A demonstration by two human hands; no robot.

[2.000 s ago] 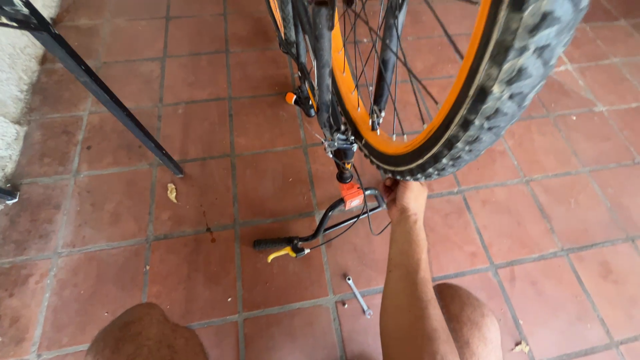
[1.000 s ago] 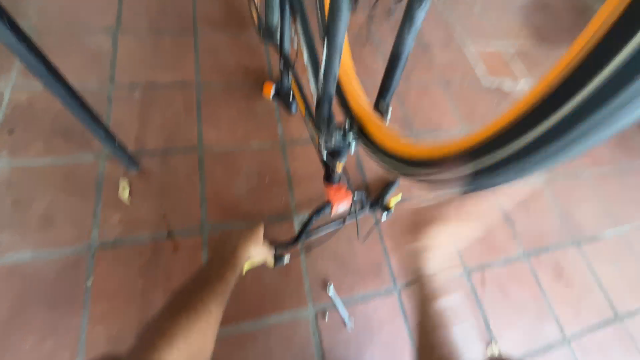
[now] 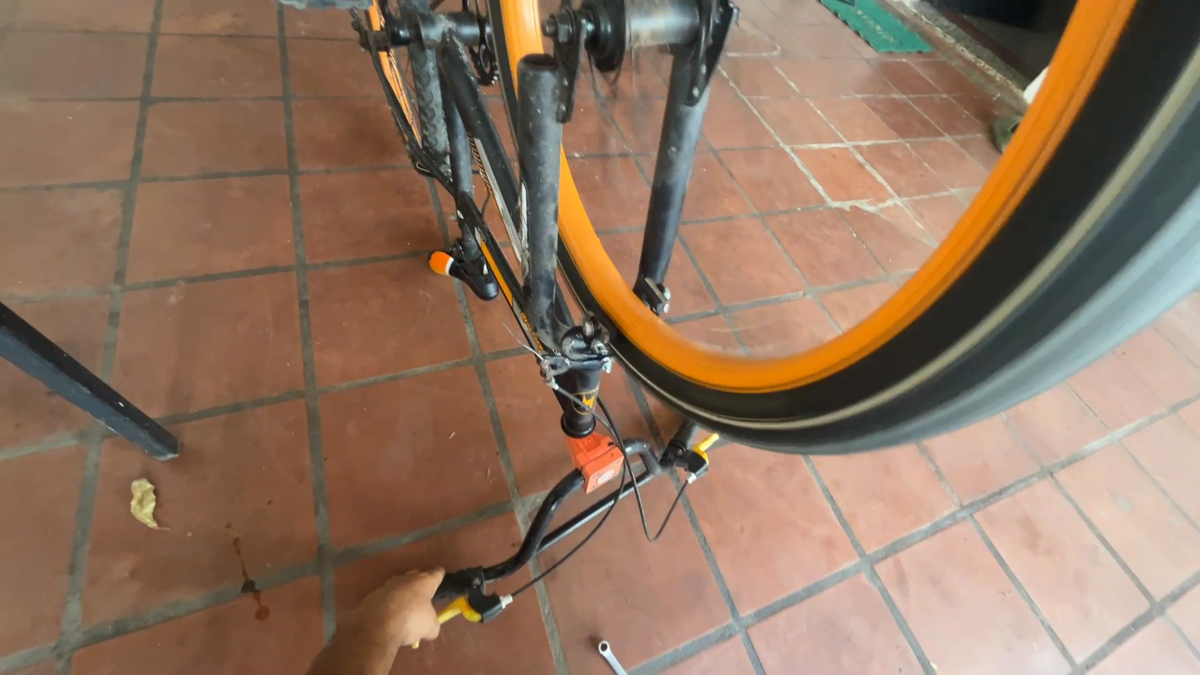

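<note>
An upside-down bicycle rests on a tiled floor, its handlebar [image 3: 536,525] low and its front wheel [image 3: 750,375] raised, with the tyre blurred as if spinning. My left hand [image 3: 405,607] is closed around the handlebar grip beside the yellow brake lever [image 3: 459,609]. Black brake cables loop near the orange-red stem piece [image 3: 596,459]. At the far end of the bar is another yellow brake lever [image 3: 700,450]. The fork leg [image 3: 541,197] and rim brake [image 3: 579,356] stand beside the wheel. My right hand is out of view.
A wrench [image 3: 609,654] lies at the bottom edge. A dark metal leg [image 3: 84,380] reaches in from the left, near a dry leaf [image 3: 144,503]. The saddle [image 3: 478,277] is low behind the fork. A green mat [image 3: 877,23] lies at the top right.
My left hand, out of view two seconds ago, now holds the handlebar grip. My right hand, earlier by the tyre's lower edge, has left the view. The wheel's tread and spokes have blurred. The view has shifted closer.
</note>
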